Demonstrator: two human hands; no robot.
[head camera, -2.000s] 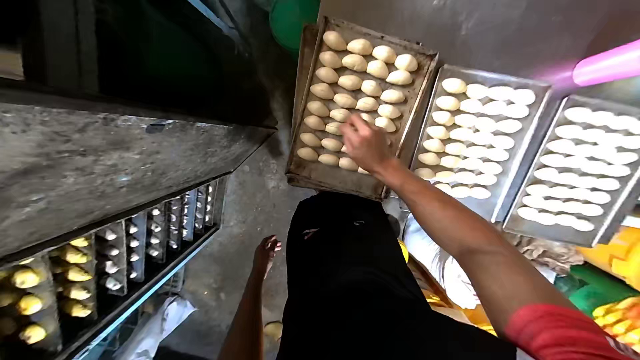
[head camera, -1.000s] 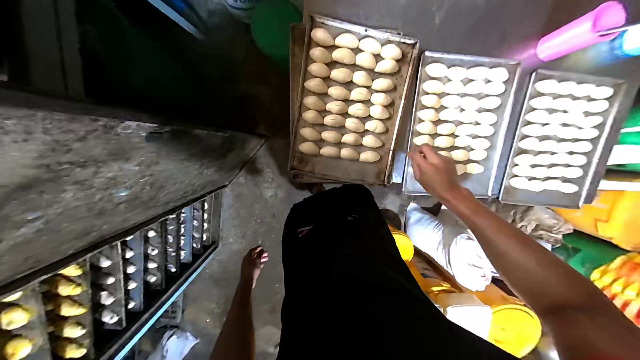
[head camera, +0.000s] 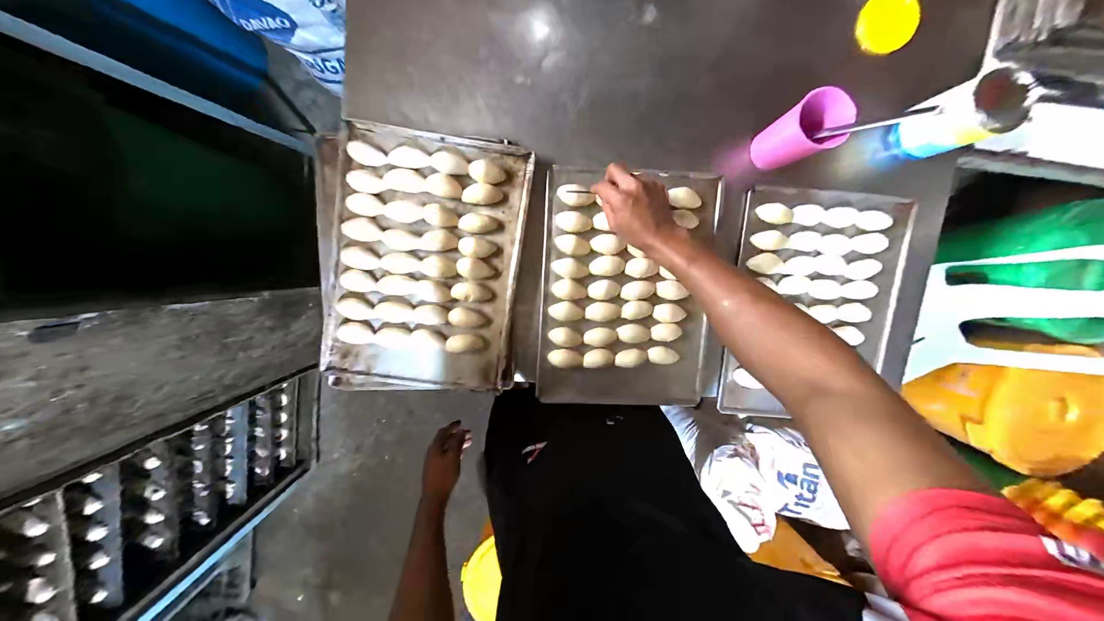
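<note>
Rows of pale oval dough pieces lie on three metal baking trays side by side: the left tray (head camera: 435, 371), the middle tray (head camera: 617, 388) and the right tray (head camera: 901, 259). Over the upper rows of the middle tray is my right hand (head camera: 634, 203), fingers pinched near a dough piece (head camera: 575, 195) in the top row; a thin dark line shows at the fingertips, too small to name. The forearm crosses the right tray and hides part of its dough. My left hand (head camera: 448, 444) hangs low beside my body, below the left tray, fingers loosely curled, with nothing visible in it.
A pink plastic cup (head camera: 802, 129) lies on the metal table (head camera: 552, 95) beyond the trays, with a thin rod at its mouth. A rack of filled trays (head camera: 159, 492) stands at lower left. Printed sacks (head camera: 776, 483) and yellow containers sit below the right tray.
My right hand has gone from the left tray to the lower left edge of the middle tray, then to that tray's upper rows. The view has shifted. My left hand stays low.
</note>
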